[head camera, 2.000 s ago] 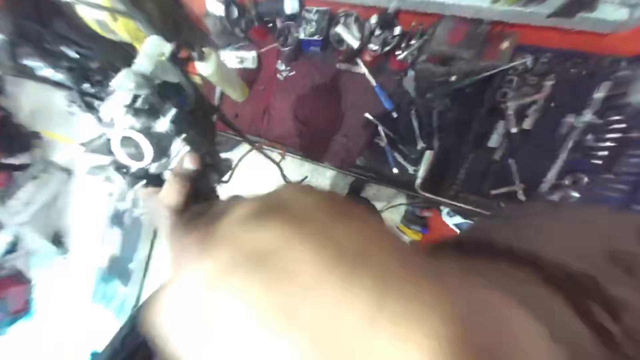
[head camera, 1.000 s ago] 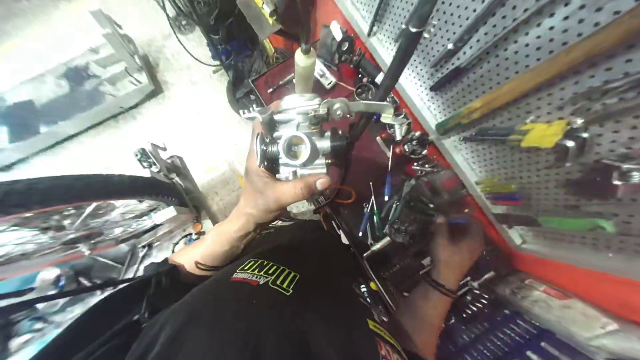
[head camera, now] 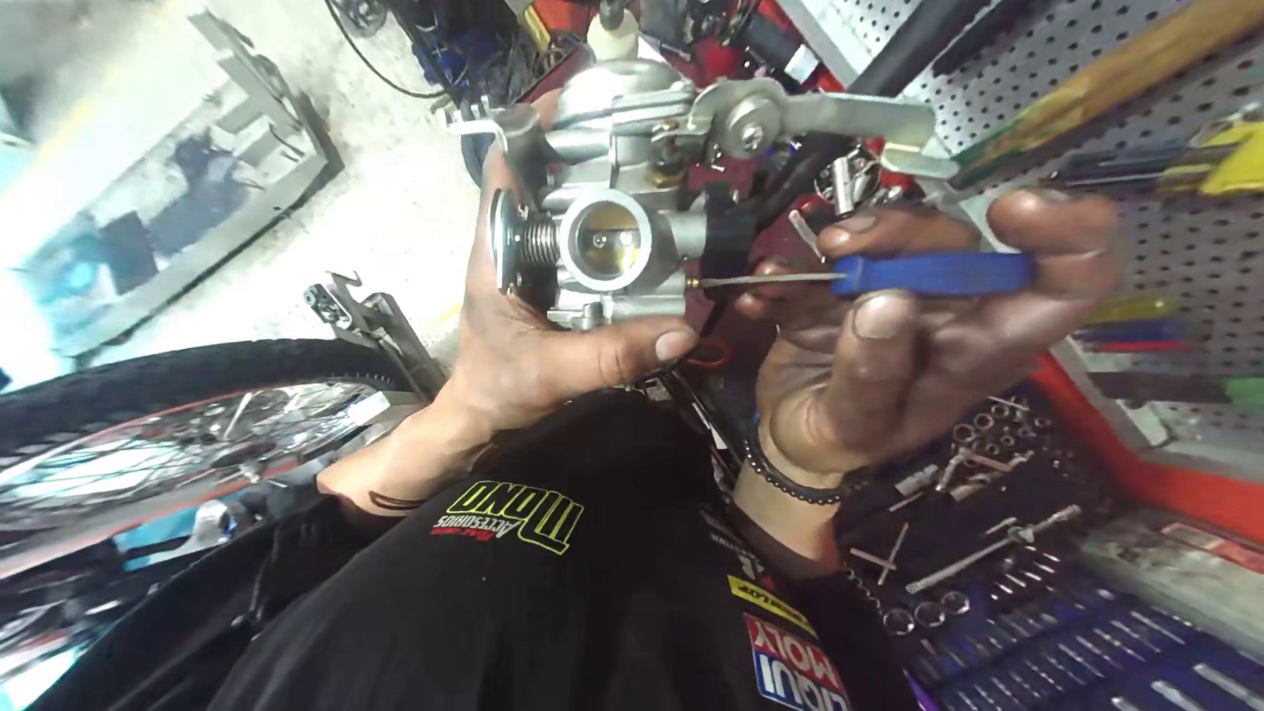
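A metal carburetor [head camera: 632, 148] is held up in front of my chest, its round bore facing me. My left hand [head camera: 533, 355] grips it from the left and below, with the thumb across its lower edge. In my right hand [head camera: 889, 365] is a small screwdriver with a blue handle [head camera: 933, 275], pinched between thumb and fingers. The slim shaft points left, and its tip meets a small brass-coloured screw on the carburetor's lower right side. A metal lever arm [head camera: 859, 118] sticks out to the right above that hand.
A pegboard [head camera: 1175, 237] with hanging tools stands at the right. Sockets and wrenches [head camera: 987, 538] lie in a tool tray at lower right. A spoked wheel with a black tire [head camera: 197, 375] is at the left, beside a metal stand [head camera: 370, 326]. A pale bottle [head camera: 612, 35] stands behind the carburetor.
My right hand has moved from the tools at the right to the carburetor and now holds the blue screwdriver. My left hand still holds the carburetor.
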